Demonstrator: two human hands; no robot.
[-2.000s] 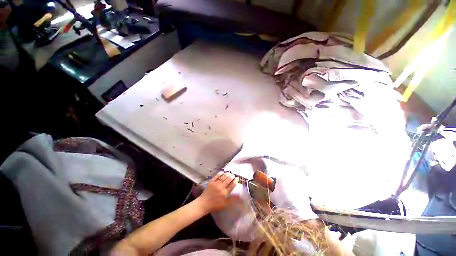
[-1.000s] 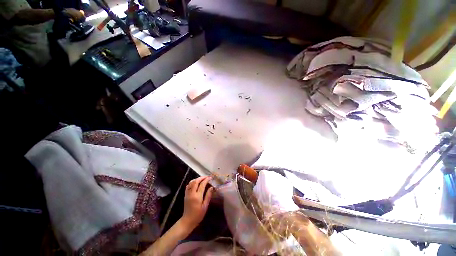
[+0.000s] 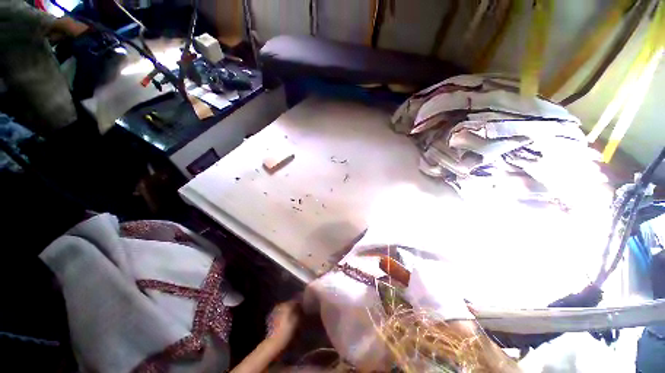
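Note:
A pale garment piece point(image 3: 339, 309) hangs over the table's near edge, with a reddish-brown speckled band point(image 3: 357, 275) on top. The iron's orange-brown handle point(image 3: 394, 270) stands just right of this band; glare and hair hide the iron's body. My right hand point(image 3: 432, 285), in a white glove, closes around the handle, partly washed out and covered by hair. My left hand point(image 3: 286, 319) is below the table edge, left of the hanging cloth, dark and blurred; its fingers are not clear.
A crumpled cloth pile point(image 3: 496, 131) lies at the table's back right. A tan block point(image 3: 278, 162) and thread scraps lie on the pale table point(image 3: 255, 197). Grey cloth with speckled bands point(image 3: 124, 291) drapes low left. A pale hose point(image 3: 569, 318) crosses lower right. A person point(image 3: 33, 65) stands upper left.
My left hand has dropped from the cloth at the table edge to below it. The handle, first shifted left, is back further right, and the speckled band now shows beside it.

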